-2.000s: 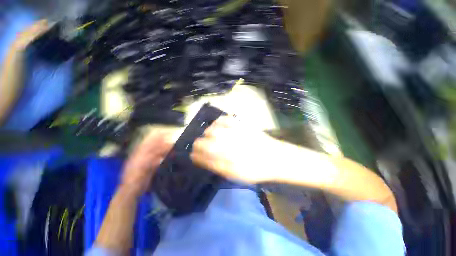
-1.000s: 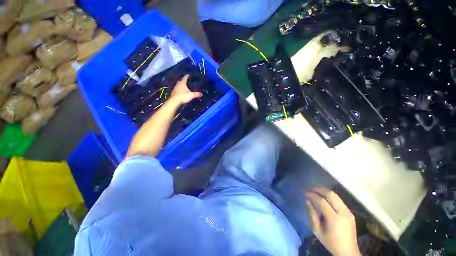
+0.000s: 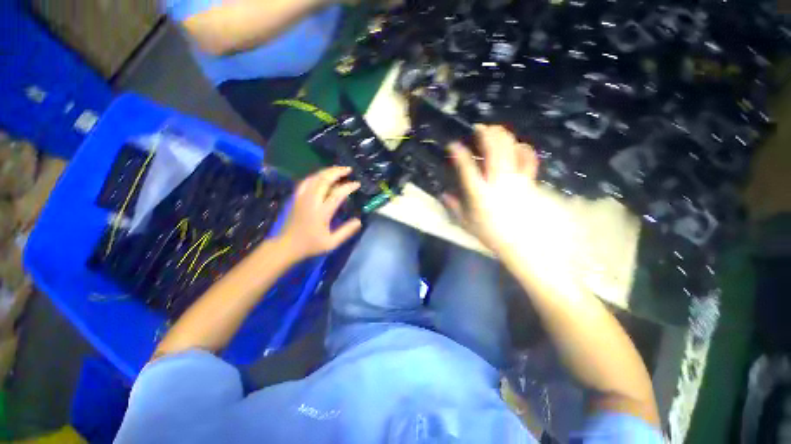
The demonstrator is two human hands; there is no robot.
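A black power strip housing (image 3: 362,156) lies at the bench's left edge, open back up, with metal strips, a yellow wire and a small green part (image 3: 378,201) at its near end. A second black housing (image 3: 427,163) lies beside it, blurred and partly hidden. My left hand (image 3: 319,215) is just left of the first housing, fingers apart and empty. My right hand (image 3: 496,184) is at the right side of the second housing, fingers spread and blurred; whether it grips the housing cannot be told.
The blue bin (image 3: 65,234) stands at the left, holding black strips, yellow wires and a clear plastic bag (image 3: 173,178). A pale board (image 3: 607,251) lies on the green bench. Black socket parts (image 3: 598,121) are heaped behind. Another person's arm (image 3: 251,24) is at the upper left.
My left hand has left the bin and come to the bench edge by the housings. My right hand has moved up from the lap area to the second housing. The view has turned right.
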